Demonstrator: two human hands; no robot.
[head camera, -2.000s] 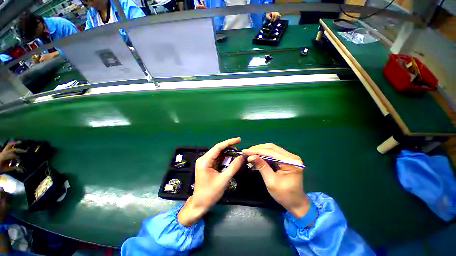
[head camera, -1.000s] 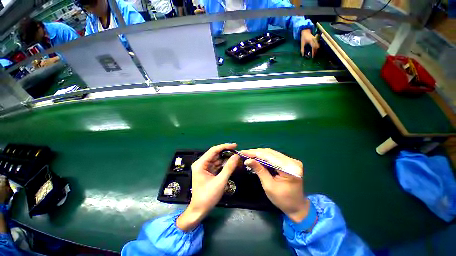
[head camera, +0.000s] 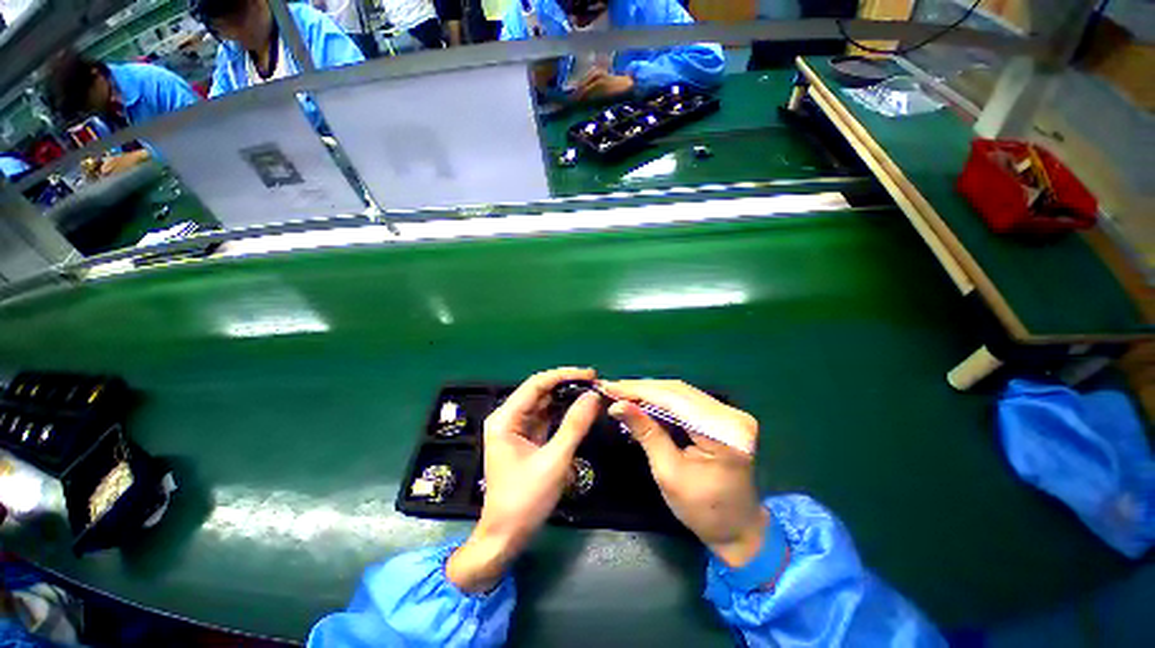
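Observation:
My left hand (head camera: 532, 475) holds a small dark round unit (head camera: 574, 391) between thumb and index finger, above the tray. My right hand (head camera: 694, 462) holds a slim pale tool, perhaps tweezers (head camera: 671, 419), its tip at the unit. The fingers hide most of the unit and the tip. The black component tray (head camera: 414, 485) lies under both hands. Round gold and silver units sit in its left pockets, one at the lower left (head camera: 435, 484) and one at the upper left (head camera: 450, 418). Another shows beside my left hand (head camera: 581, 476). My hands hide other pockets.
A black parts box (head camera: 84, 479) with pale pieces and black trays (head camera: 63, 403) are at left. A metal rail with paper sheets (head camera: 437, 133) crosses behind the green bench. Beyond are workers and a full black tray (head camera: 643, 123). A red basket (head camera: 1028, 187) stands on the right side table.
My hands stay nearly in place with unit and tool. Beyond the rail, the black tray has come left and a worker's hand has drawn back. The neighbour's hand at far left has gone from view.

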